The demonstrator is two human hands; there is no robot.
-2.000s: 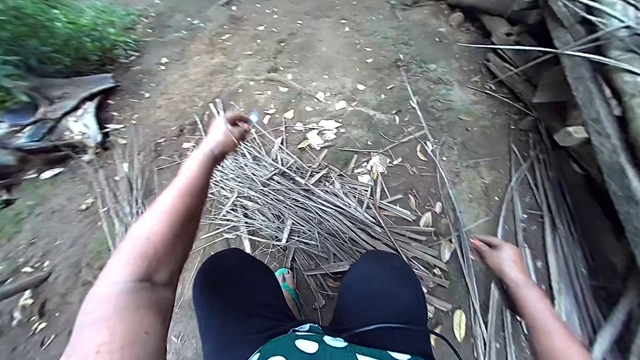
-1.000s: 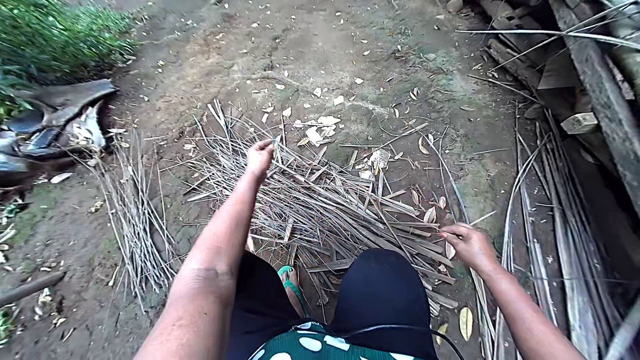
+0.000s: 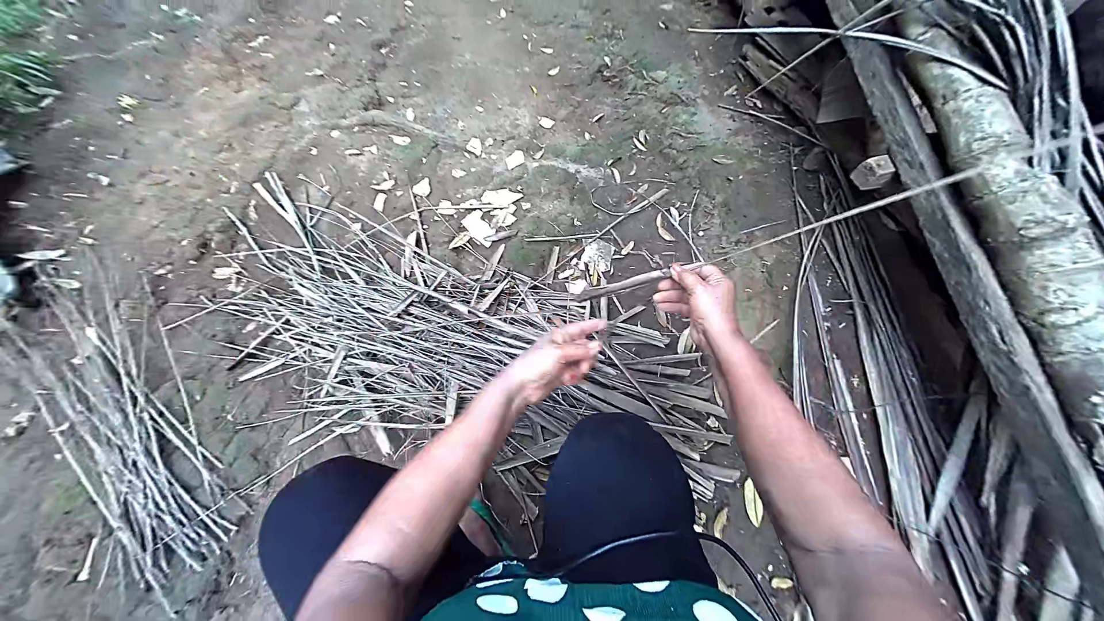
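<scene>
My right hand (image 3: pixel 697 297) grips a long thin dry stalk (image 3: pixel 828 222) near its thicker end, which points left; the thin end runs up to the right across the logs. My left hand (image 3: pixel 561 358) is just below and left of that end, fingers apart, nothing seen in it. Beneath both hands a wide pile of dry sticks and split stalks (image 3: pixel 371 319) lies on the ground in front of my knees. A smaller, neater bunch of thin sticks (image 3: pixel 129 457) lies at the left.
Long logs (image 3: pixel 1009 198) and stacked wood line the right side, with long dry strips (image 3: pixel 871 371) on the ground beside them. More curved strips (image 3: pixel 1048 69) hang over the logs at top right. Pale chips (image 3: pixel 487 216) and leaves dot the bare soil. A black cord crosses my right knee.
My right hand has moved up and inward and now holds a long stalk over the pile. The left hand has come down toward it, its fingers now apart.
</scene>
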